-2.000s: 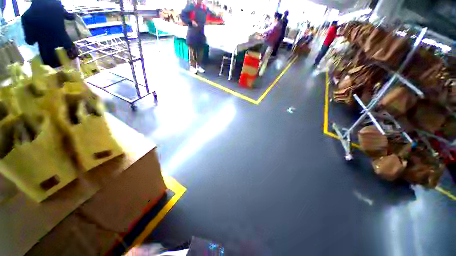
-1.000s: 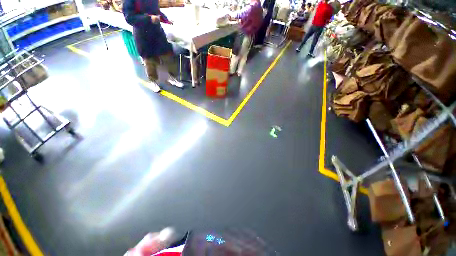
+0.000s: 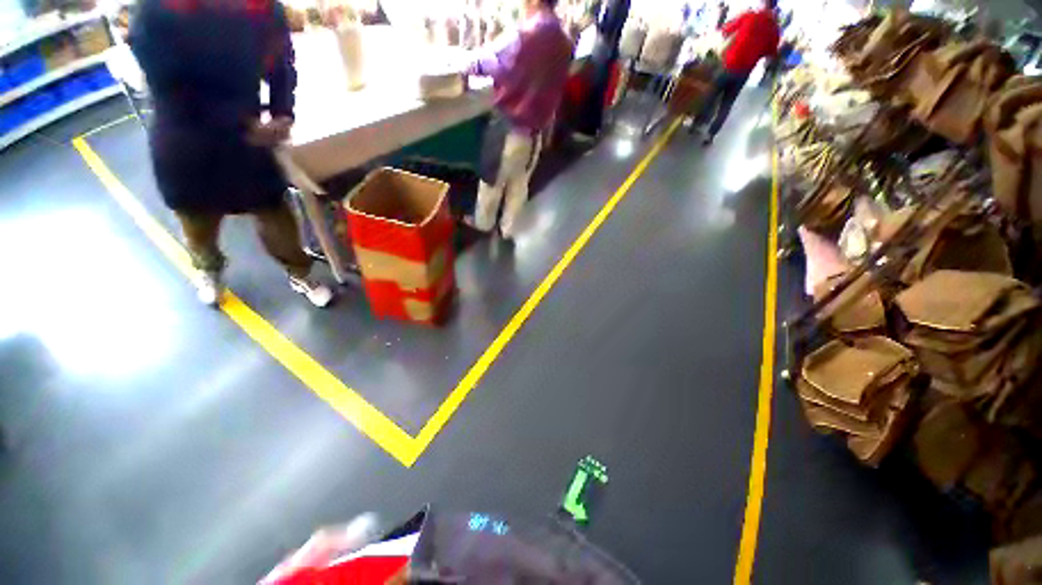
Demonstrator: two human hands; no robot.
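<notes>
A blurred pale shape at the bottom edge, left of centre, is my left hand [image 3: 326, 546], cut off by the frame. A red sleeve [image 3: 371, 568] with a white edge shows beside it. I cannot make out its fingers or anything in it. The dark apron [image 3: 514, 551] with small blue lettering is at my chest. My right hand is not in view. No bag is seen in my hands.
A tall red and brown carton [image 3: 402, 254] stands by a white-topped table [image 3: 383, 128]. A person in dark clothes [image 3: 217, 109] stands at left, others farther back. Yellow lines [image 3: 548, 280] mark the grey floor. Brown bags [image 3: 960, 314] are piled on the right.
The view has moved forward along the floor. The carton, table and people appear nearer, and the beige bags and wheeled rack on the left have left the view. The pale hand remains at the bottom edge.
</notes>
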